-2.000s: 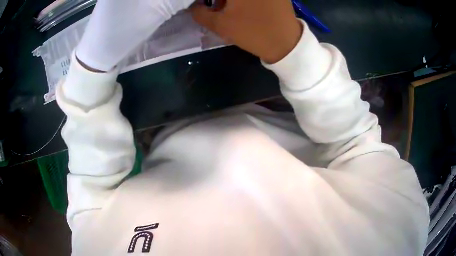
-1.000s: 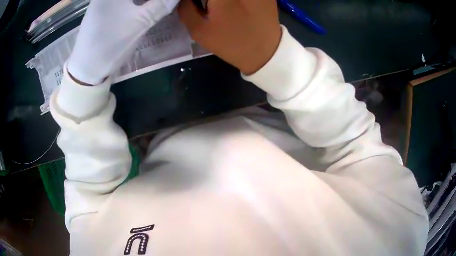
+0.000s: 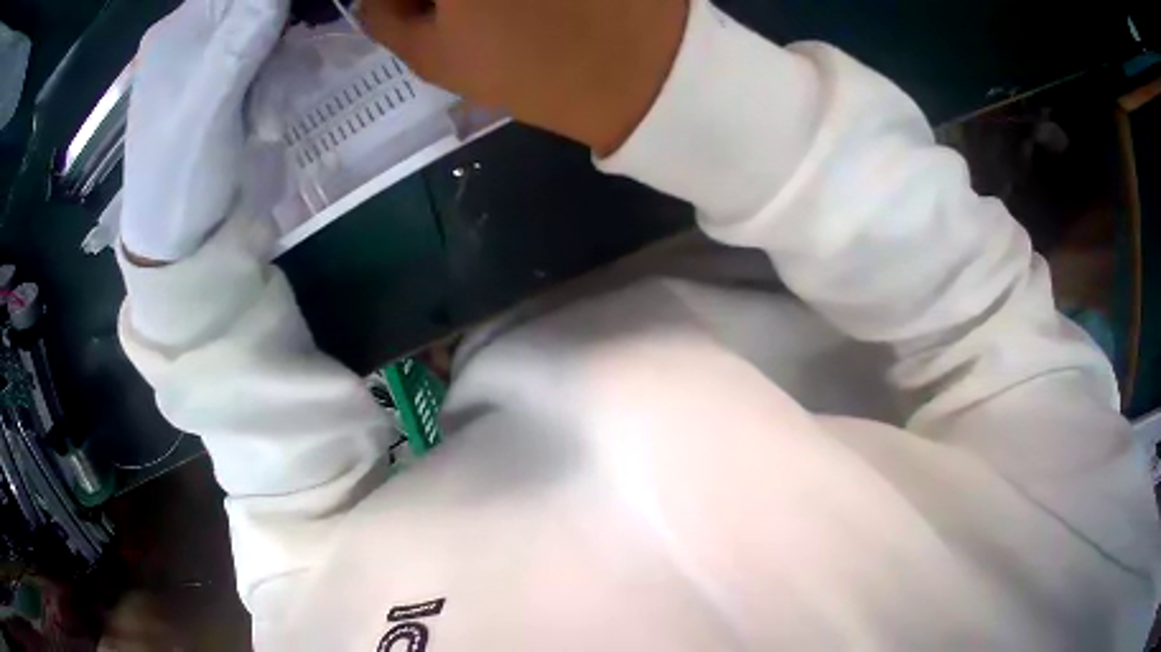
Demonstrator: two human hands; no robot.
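The white plastic housing shell point(image 3: 369, 121) lies on the dark green bench top, with rows of small slots showing. My left hand point(image 3: 191, 140), in a white glove, is over the shell's left part; its fingertips reach the top edge of the picture. My bare right hand point(image 3: 535, 57) is over the shell's upper right, cut off by the top edge. A dark thing shows between the hands, too little of it to name. What either hand grips is hidden.
Long silver parts point(image 3: 96, 134) lie behind the shell at left. Dark strips or cables point(image 3: 45, 471) and a small silver reel point(image 3: 83, 471) are at the left edge. A green basket point(image 3: 414, 405) shows below the bench. A brown edge point(image 3: 1132, 229) stands at right.
The view has shifted, showing more of the left side. My hands have moved apart a little and more of the shell's slots show. The blue-handled tool is out of view.
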